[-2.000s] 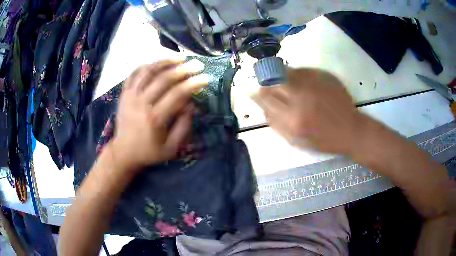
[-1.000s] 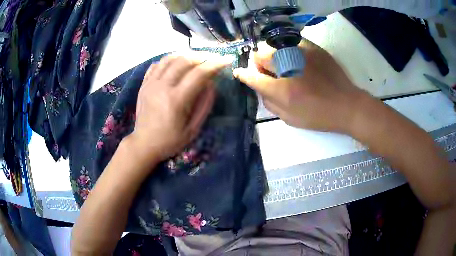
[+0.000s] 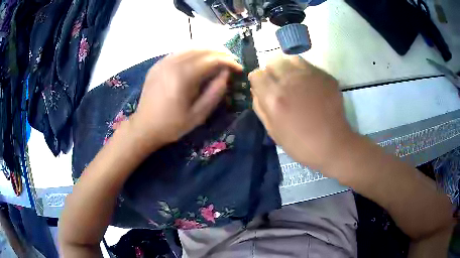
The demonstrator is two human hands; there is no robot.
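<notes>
A dark floral garment piece (image 3: 202,176) lies over the table and down past its front edge. A narrow dark folded edge (image 3: 248,55) runs up to the presser foot (image 3: 246,33) of the sewing machine (image 3: 222,10). My left hand (image 3: 186,95) lies on the cloth left of the fold, thumb and fingers pinching cloth near it. My right hand (image 3: 297,101) is closed on the folded edge from the right, below the ribbed grey knob (image 3: 293,39). The fingertips of both hands are partly hidden or blurred.
Heaped floral cloth (image 3: 60,65) hangs at the left. A black cut piece (image 3: 386,22) and a slim dark tool (image 3: 436,43) lie at upper right, with metal blades (image 3: 443,69) at the right edge. A measuring tape (image 3: 428,137) follows the table's front edge.
Both hands have come down from the presser foot towards me, and the folded edge below the foot is now uncovered. The machine head and knob sit higher in view.
</notes>
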